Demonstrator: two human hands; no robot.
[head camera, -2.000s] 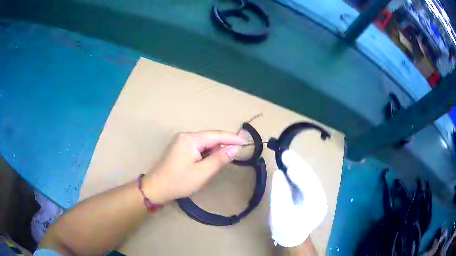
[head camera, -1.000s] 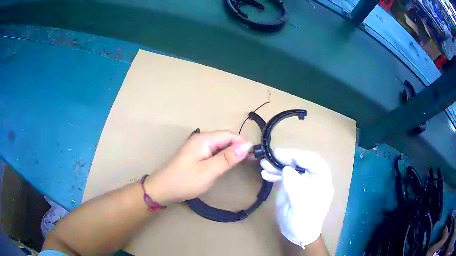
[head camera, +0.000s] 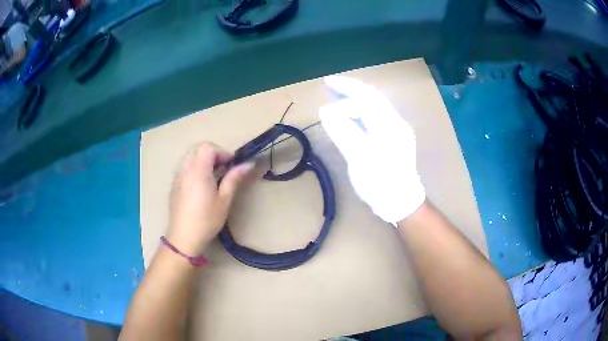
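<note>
A black headband (head camera: 277, 260) lies on the cardboard work mat (head camera: 373, 280), its arc towards me. A black C-shaped yoke (head camera: 305, 143) is at its right end, with a thin wire (head camera: 287, 113) sticking up from it. My bare left hand (head camera: 200, 190), slightly blurred, pinches a dark curved piece (head camera: 257, 142) at the left end; whether this is a yoke or the headband end is unclear. My gloved right hand (head camera: 372, 150) is right of the headband, fingertips closed on another thin wire (head camera: 303, 129) that runs left towards my left hand.
Stacked black headbands (head camera: 573, 160) lie on the blue-green bench at right. Separate headphone frames (head camera: 257, 26) lie on the dark green belt beyond the mat, others at far left. A green post (head camera: 461, 40) stands behind the mat's upper right corner.
The view has turned, so the mat sits differently. My right hand has left the open yoke it held and moved up, now on a wire. My left hand has moved to the headband's left end.
</note>
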